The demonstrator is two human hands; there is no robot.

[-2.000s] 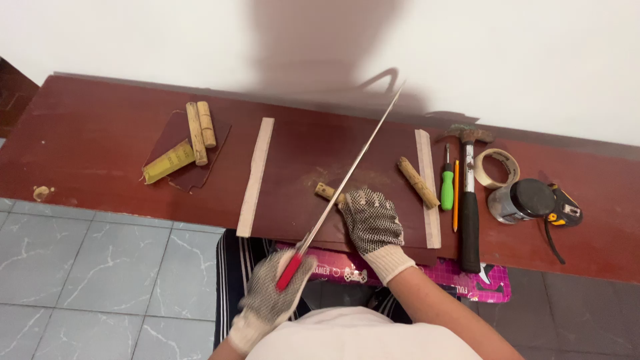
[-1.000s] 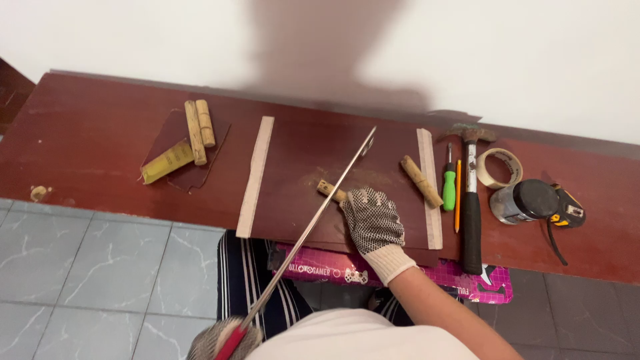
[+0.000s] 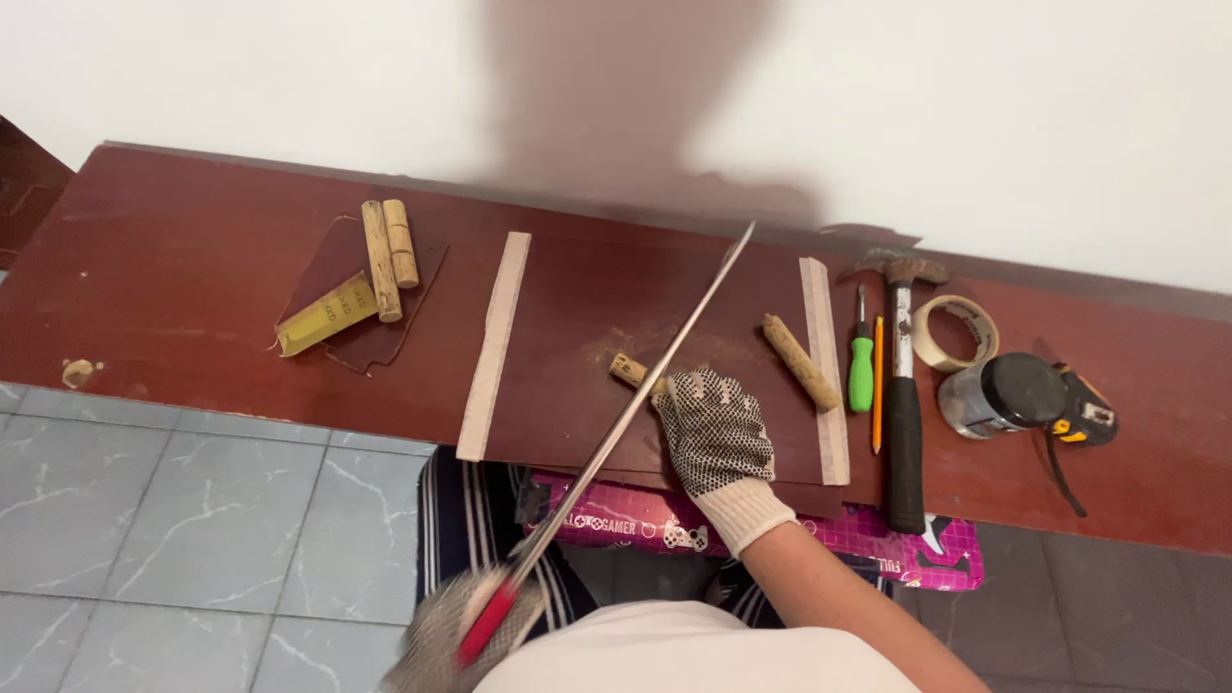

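My left hand (image 3: 472, 626), in a dotted work glove and blurred, grips the red handle of a hacksaw (image 3: 626, 419) at the lower left. The saw is seen nearly edge-on and slants up to the right, its blade crossing a short bamboo or wooden stick piece (image 3: 628, 369). With a matching glove, my right hand (image 3: 719, 433) holds that piece down on a dark red board (image 3: 568, 337), just right of the saw; its fingers hide the piece's other end. Pale dust lies around the piece. Another stick (image 3: 801, 363) rests on the board's right side, touching a light strip (image 3: 825, 385).
Right of the board lie a green screwdriver (image 3: 860, 371), pencil (image 3: 878, 385), hammer (image 3: 903, 433), tape roll (image 3: 956, 333), black-lidded jar (image 3: 1001, 395) and tape measure (image 3: 1086, 409). At left, two sticks (image 3: 381, 260) and yellow-backed sandpaper (image 3: 327, 315) rest on a dark sheet. A wall stands behind the bench.
Compared with the first frame, my left hand and the saw are drawn back toward my body; they are slightly farther forward than in the second. My right hand stays on the stick piece.
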